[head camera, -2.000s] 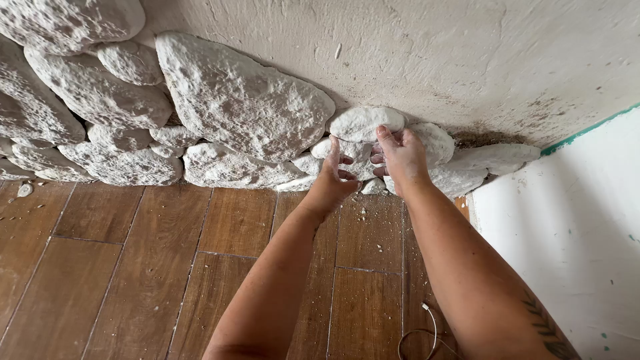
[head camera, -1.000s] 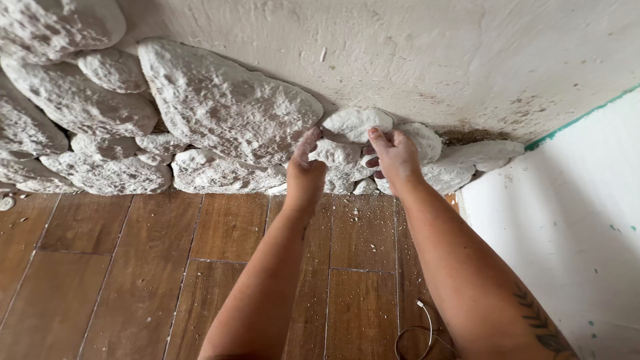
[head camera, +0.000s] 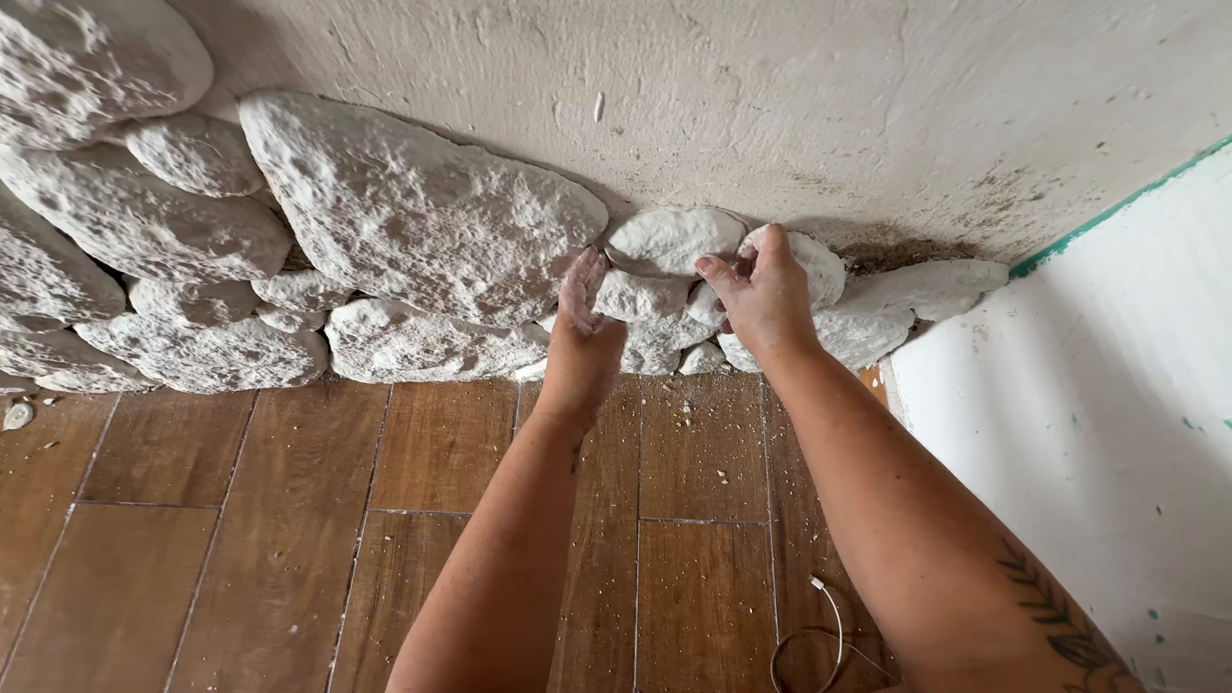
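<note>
A small oval white stone-look piece (head camera: 677, 241) rests against the wall, above a smaller rounded one (head camera: 643, 296). At its left end is my left hand (head camera: 587, 313), dusted white, fingers pointing up beside the large triangular white stone (head camera: 423, 212). My right hand (head camera: 767, 294) is at the oval piece's right end, thumb and forefinger apart near its edge, in front of another rounded stone (head camera: 816, 269). Whether either hand presses on the oval piece is not clear. The lower fingers of my right hand are partly hidden.
More white stones (head camera: 192, 221) cover the wall at left. Bare plaster wall (head camera: 722, 115) rises above. Brown wood-look floor tiles (head camera: 289, 539) carry white crumbs. A white cable (head camera: 837, 626) lies by my right forearm. A white sheet or panel (head camera: 1078, 423) stands at right, with a green edge.
Both hands stay around the oval piece. My left hand, lower and with fingers spread two seconds ago, is now more upright at the piece's left end.
</note>
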